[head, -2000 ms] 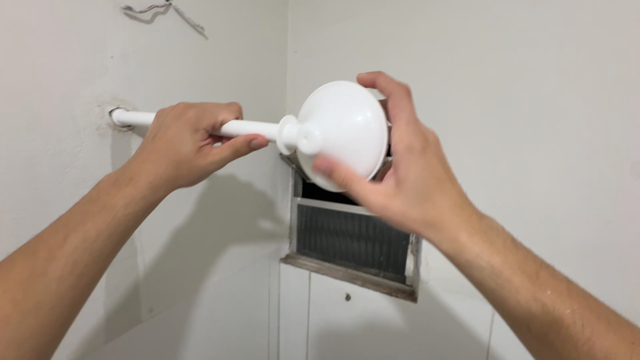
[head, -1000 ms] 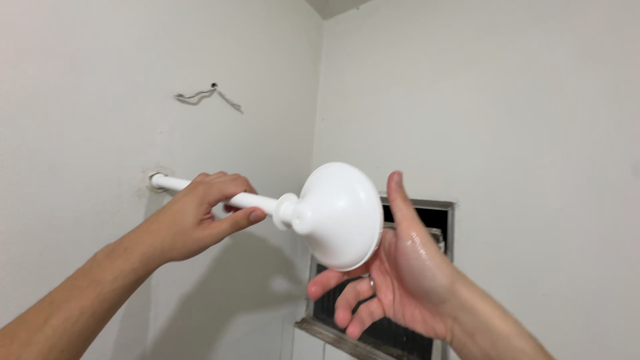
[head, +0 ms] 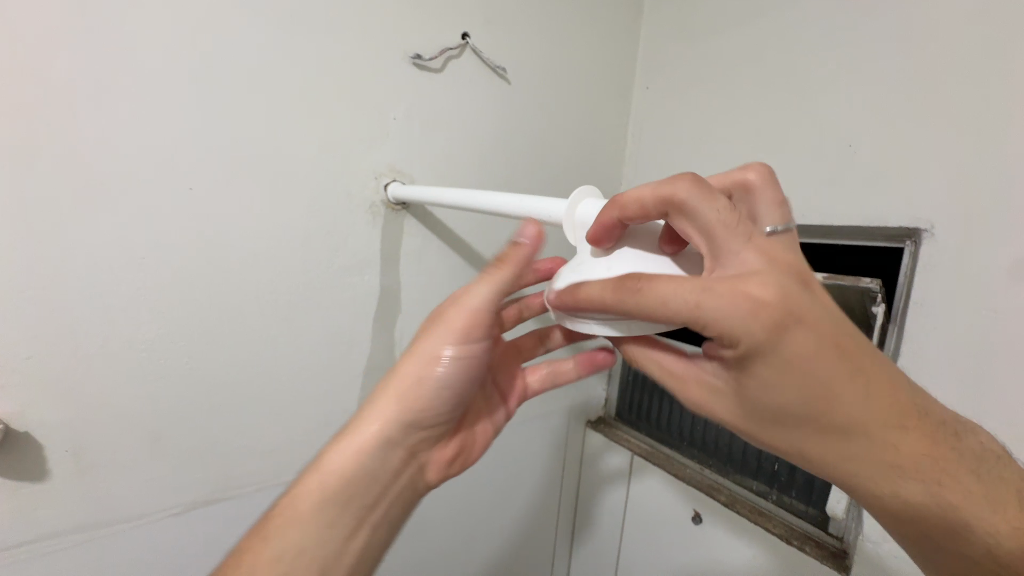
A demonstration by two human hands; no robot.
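Note:
A white plastic shower head [head: 612, 288] hangs at the end of a white shower arm pipe [head: 480, 200], which comes out of a hole in the left wall. A round white collar [head: 582, 214] sits where the pipe meets the head. My right hand [head: 720, 296], with a ring on one finger, grips the shower head from the right, fingers near its neck and thumb along its side. My left hand [head: 488, 360] is off the pipe, fingers spread beside and below the rim; whether its fingertips touch the rim I cannot tell.
Bare wire ends [head: 466, 50] stick out of a small hole in the wall above the pipe. Behind my right hand is a tilted window [head: 720, 448] with a worn sill [head: 720, 496]. A small wall hole or plug [head: 697, 518] lies below it.
My left hand has let go of the pipe and moved by the shower head's rim. My right hand, open beneath the head one second ago, now grips it from above and the side. The head now faces more downward.

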